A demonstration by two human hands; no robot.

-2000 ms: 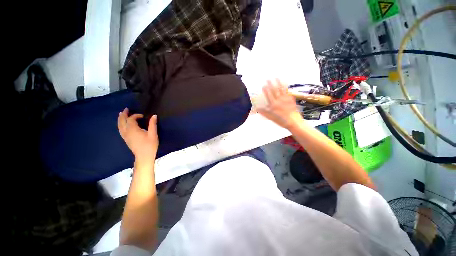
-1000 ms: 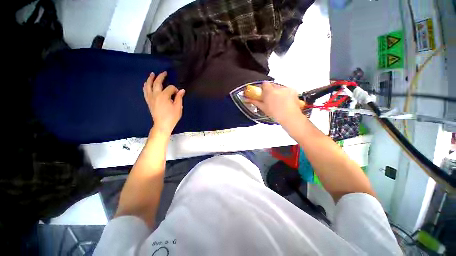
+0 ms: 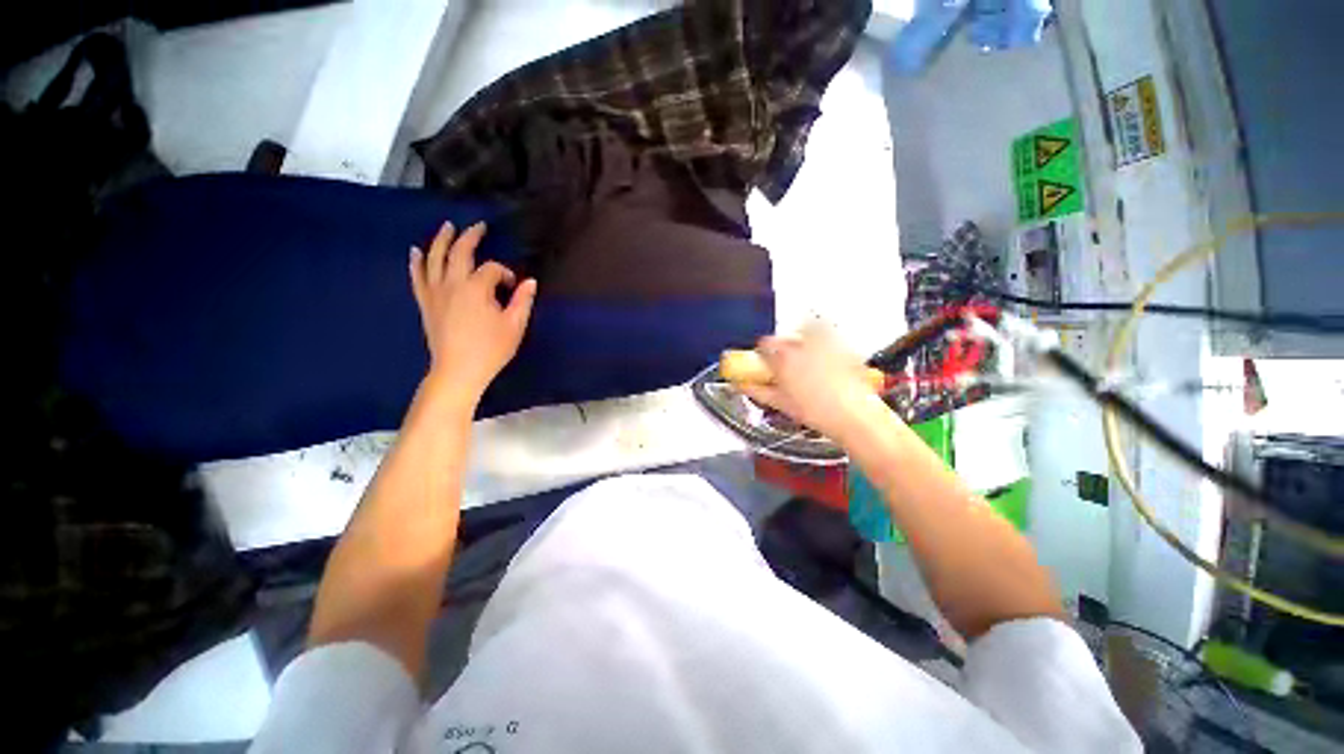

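The plaid garment (image 3: 619, 89) lies across the far side of the navy pressing board (image 3: 266, 317), with its plain dark brown lining (image 3: 649, 243) spread on the board's right part. My right hand (image 3: 815, 380) grips the wooden handle of the steam iron (image 3: 759, 420). The iron is at the near right edge of the board, over the white table edge; its underside is hidden. My left hand (image 3: 469, 317) is over the board, left of the lining, fingers apart and slightly curled, holding nothing.
A dark garment pile (image 3: 118, 589) is at the left. A black hose (image 3: 1179, 449) and yellow cable (image 3: 1128, 486) run at the right. A grey checked cloth (image 3: 958, 265) lies beyond the iron. Light blue material (image 3: 980, 22) is at the far right. A green box (image 3: 1010, 504) is below.
My right hand took hold of the iron's handle, brought it over the board's right end, then moved it nearer to me. My left hand stays open over the board. The camera view has shifted.
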